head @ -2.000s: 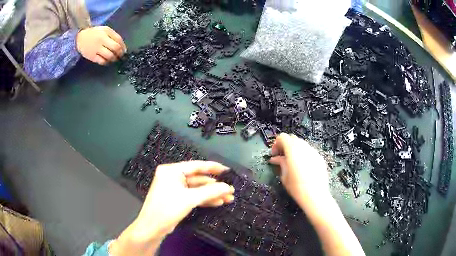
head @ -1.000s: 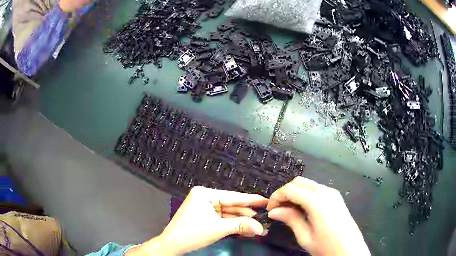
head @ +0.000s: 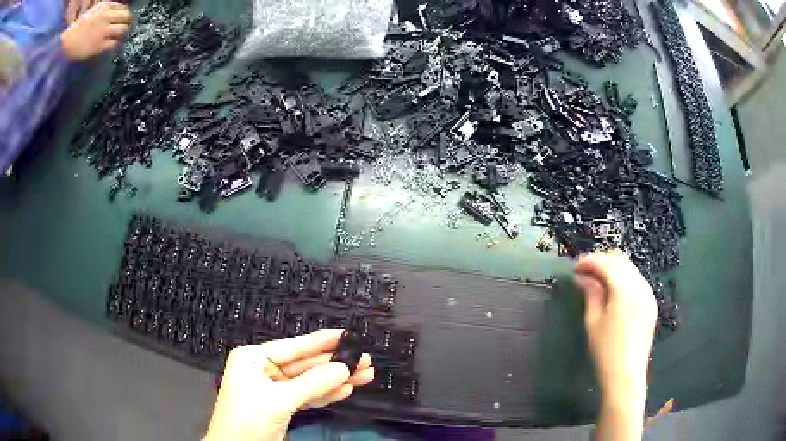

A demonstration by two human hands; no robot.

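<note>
My left hand (head: 284,379) holds a small black plastic housing (head: 347,351) between thumb and fingers, above the front edge of the rows. My right hand (head: 616,301) is at the right, its fingertips at the lower edge of the heap of small black inserts (head: 638,207); whether it pinches a piece cannot be seen. Assembled black units (head: 215,288) stand in close rows on the left part of a black mat (head: 474,344). Loose black housings (head: 302,129) lie in a heap behind the rows. Tiny silver metal pieces (head: 414,177) are scattered on the green surface between heaps and mat.
A clear bag of small metal parts (head: 319,30) lies behind the heaps. Another person's hand (head: 96,31) is at the top left, beside a heap of black parts (head: 155,95). A long toothed strip (head: 689,103) lies at the right. A thin rod (head: 344,211) touches the mat's back edge.
My hands have parted: the right moved away to the inserts at the right, while the left kept the black housing. The view has turned right, showing more bare mat.
</note>
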